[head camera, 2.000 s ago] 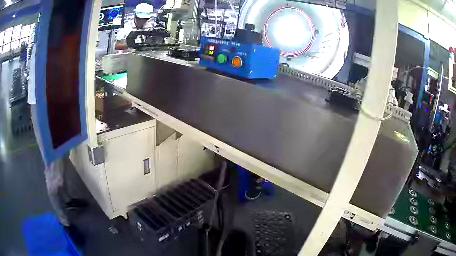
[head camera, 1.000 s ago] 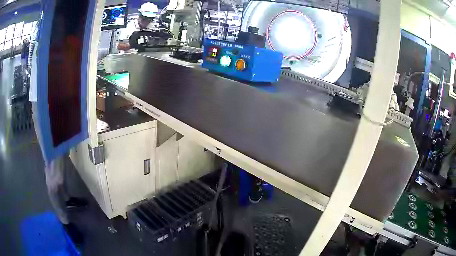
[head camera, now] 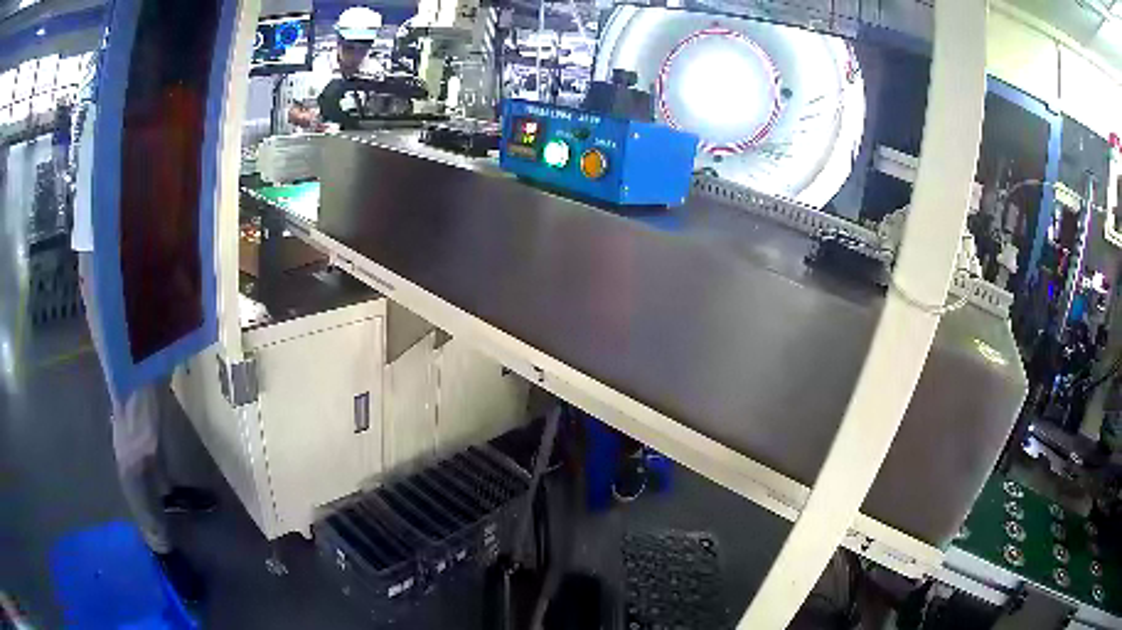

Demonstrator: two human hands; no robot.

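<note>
Neither of my hands is in the picture. A long grey metal tunnel cover [head camera: 591, 283] lies across the middle in front of me. A blue controller box [head camera: 598, 160] sits on its top, with red digits, a lit green button and an orange button. At the lower right, small round parts [head camera: 1014, 529] stand in rows on the green conveyor belt [head camera: 984, 514]. The large inspection monitor [head camera: 800, 111] behind the cover shows a magnified pale disc with a red ring.
A cream frame post [head camera: 849, 443] slants across the right. A blue-framed door [head camera: 166, 197] is at left, a cream cabinet [head camera: 322, 412] below. A black slotted tray [head camera: 425, 517], a pocket tray [head camera: 671, 572] and a blue stool [head camera: 117, 578] are on the floor. A person [head camera: 354, 74] is behind the line.
The view has shifted slightly. The green button, dimmer two seconds ago, is brightly lit. The person behind the line has moved their head a little. No hand of mine has appeared.
</note>
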